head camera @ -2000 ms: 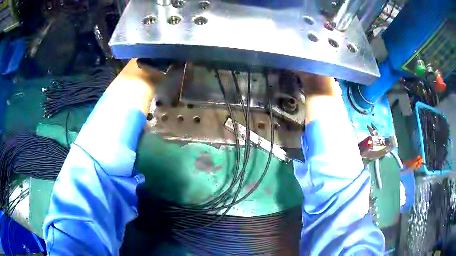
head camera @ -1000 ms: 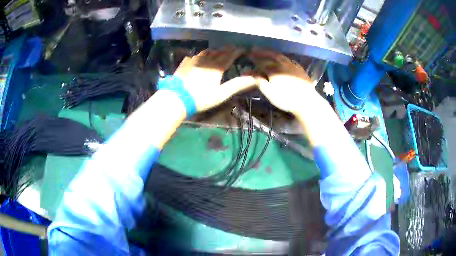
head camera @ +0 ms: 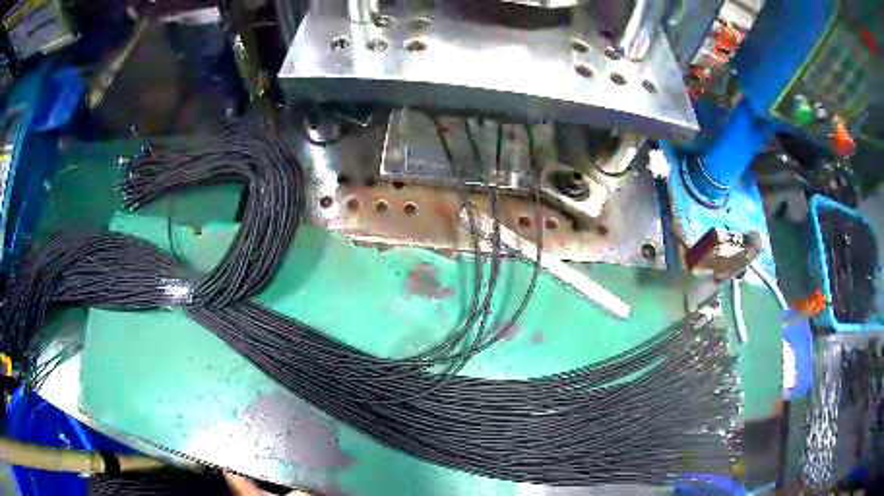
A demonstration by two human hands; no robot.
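Observation:
A long bundle of black cables [head camera: 465,417] lies across the green mat, its pale-tipped ends fanned at the right. Several cables curve up from it into the lower mold [head camera: 436,213], under the thick steel upper plate [head camera: 485,73]. A narrow silver bar [head camera: 584,285] lies aslant from the mold's front edge onto the mat, passing near these cables. A whitish tie [head camera: 177,291] gathers the bundle at the left. A small skin-coloured patch at the bottom edge is perhaps my left hand [head camera: 250,486], cut off; its fingers do not show. My right hand is out of the picture.
Another black cable coil [head camera: 267,194] curves at upper left. A small brownish metal block [head camera: 722,254] sits on the blue machine base at right, with pale curved handles [head camera: 737,310] below. A light-blue basket [head camera: 822,281] stands far right. A blue drum [head camera: 48,436] is at lower left.
Both hands have withdrawn from beneath the upper plate and off the mold, uncovering mold and mat. The several cables still run into the mold.

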